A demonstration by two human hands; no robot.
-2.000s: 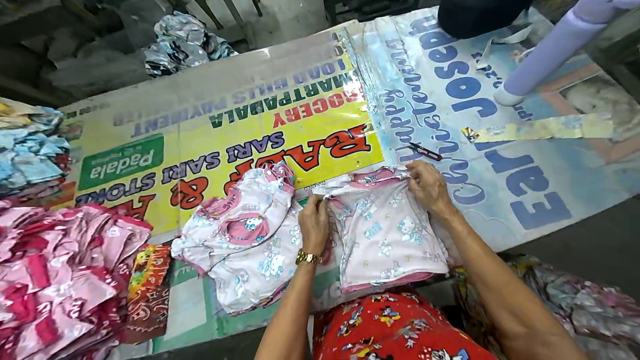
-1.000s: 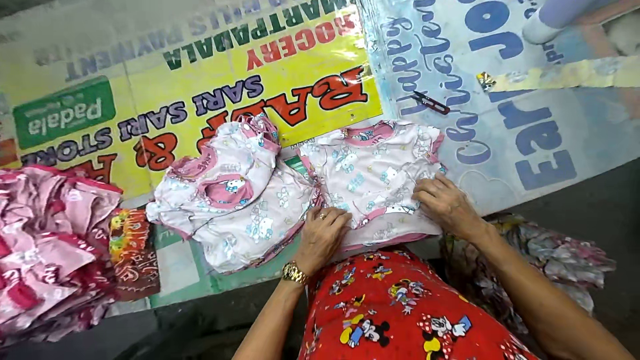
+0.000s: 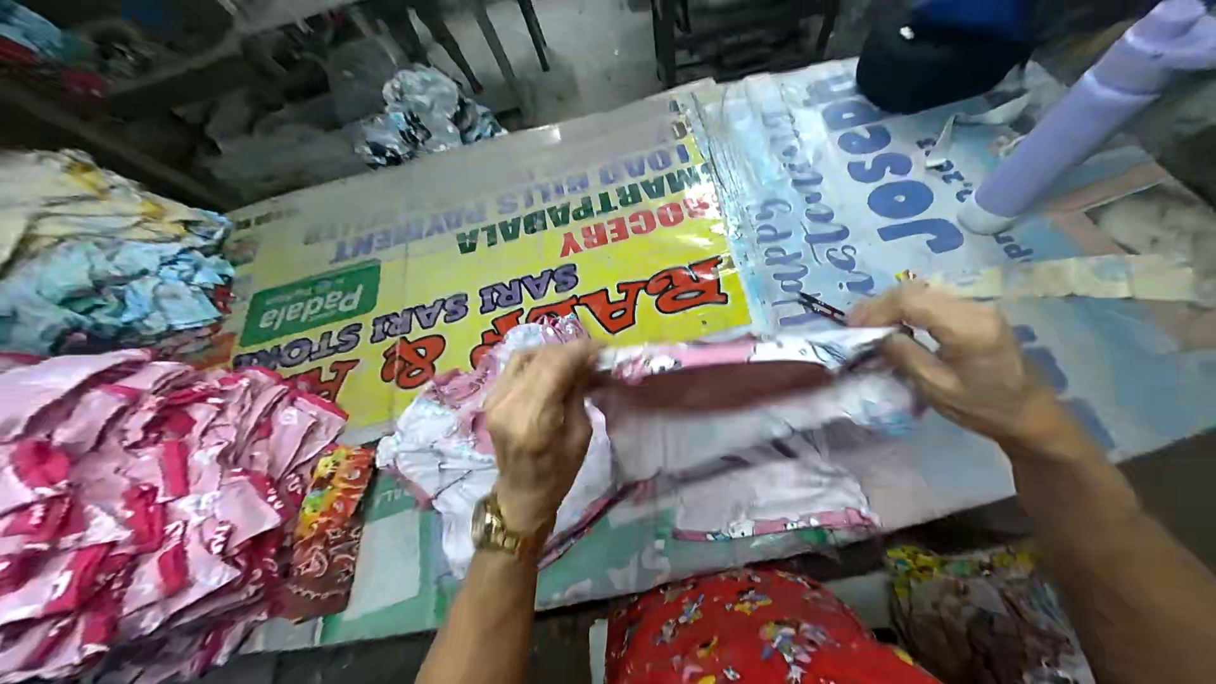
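Note:
Between my two hands a white printed garment with pink trim is stretched out above the table, blurred by motion. My left hand, with a gold-coloured watch on the wrist, grips its left edge. The right edge is held by my right hand. Under it, on the table, lies another white piece with a pink printed band. Similar white and pink garments are piled just left of and partly behind my left hand. A small dark tool, its kind unclear, lies beside my right hand.
Stacked pink garments fill the left side, with blue and yellow cloth behind. A printed tarpaulin covers the table. A lilac post-like object and a dark cap are at the back right. Bundled cloth sits below the front edge.
One second ago both hands rested on a white garment lying flat; now they hold a white garment raised and stretched between them. The view has shifted noticeably.

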